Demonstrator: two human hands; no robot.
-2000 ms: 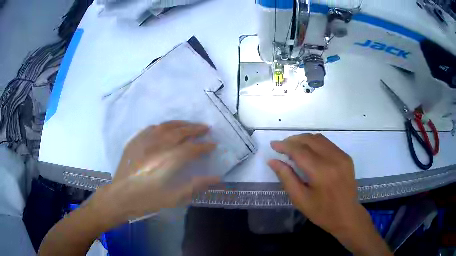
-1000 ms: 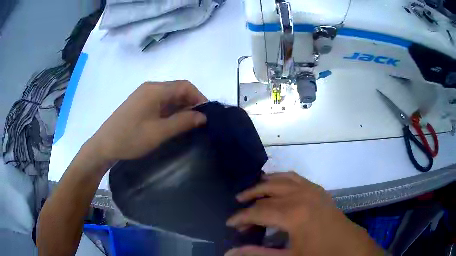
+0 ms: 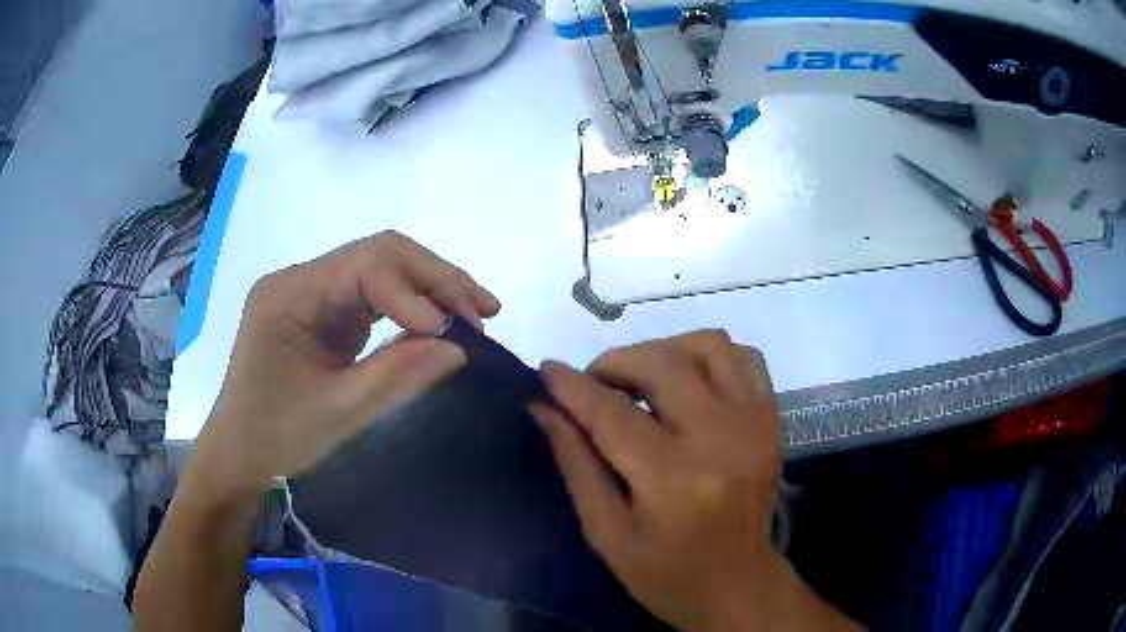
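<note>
The panel (image 3: 457, 494) shows its navy-black side and hangs between my hands over the table's near edge, with a thin pale edge along its bottom left. My left hand (image 3: 358, 358) pinches its top edge between thumb and fingers. My right hand (image 3: 673, 475) pinches the same top edge a little to the right. The panel's pale side is mostly hidden. The presser foot (image 3: 666, 189) of the white sewing machine (image 3: 827, 59) stands beyond my hands, with no fabric under it.
Scissors (image 3: 1019, 266) with one black and one red handle lie right of the needle area. A folded pale-grey pile (image 3: 383, 56) lies at the far left. Striped fabric heaps (image 3: 117, 321) stand left of the blue tape (image 3: 215, 253). A blue bin (image 3: 408, 599) is below the table.
The panel was first flat with its pale side up, then lifted and turned dark side up. Both hands now pinch its top edge. The view has shifted right.
</note>
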